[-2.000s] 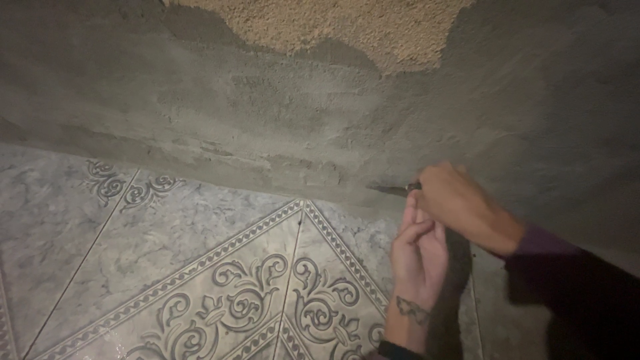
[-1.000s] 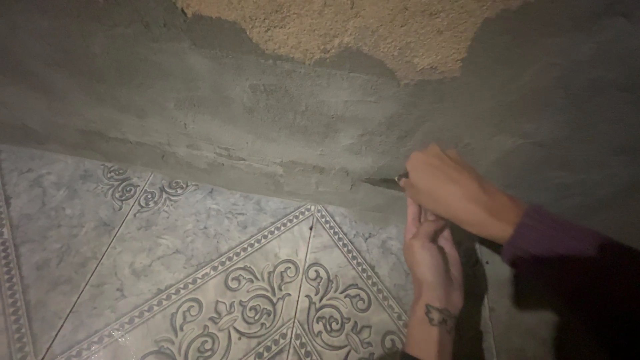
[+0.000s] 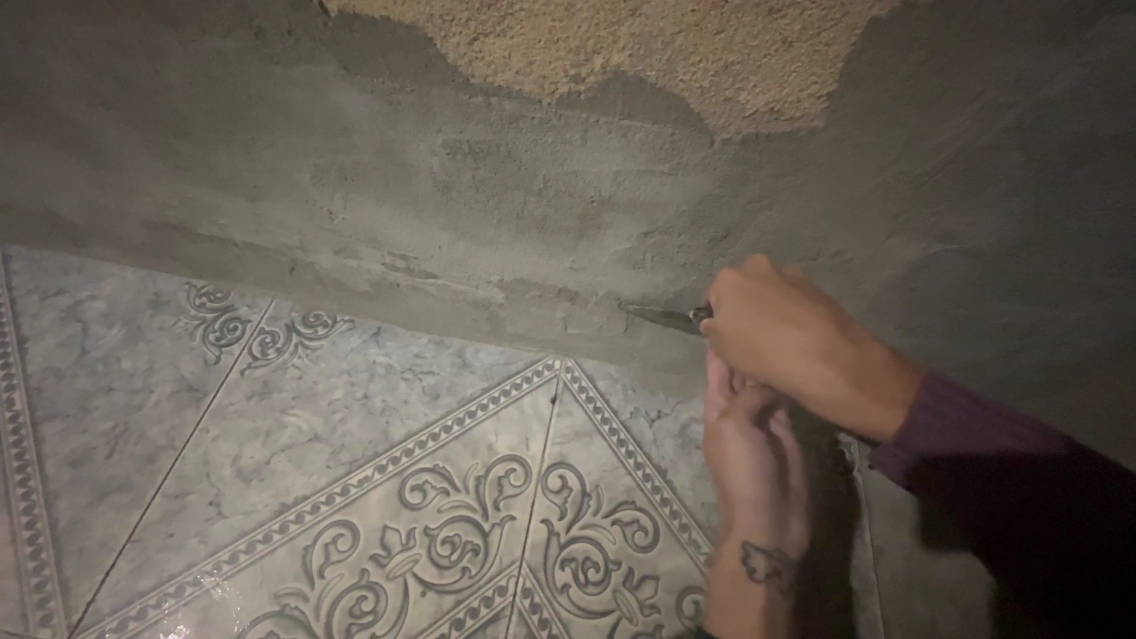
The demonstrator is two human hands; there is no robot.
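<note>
My right hand (image 3: 790,342), in a purple sleeve, is closed around the handle of a small trowel (image 3: 667,317). Its narrow metal blade points left and lies against the grey wet-looking plaster (image 3: 497,231) low on the wall; the handle is hidden in the fist. Just below, my left hand (image 3: 754,444) comes up from the bottom of the view with its fingers curled, touching the underside of the right hand. Whether it grips anything cannot be seen. A tattoo shows on its wrist.
Patterned grey tiles (image 3: 399,390) meet the plaster along a slanting edge. Above, a rough tan patch of wall (image 3: 639,44) borders the grey coat. Low ridges mark the plaster left of the blade. A dark shadow falls beside the left forearm.
</note>
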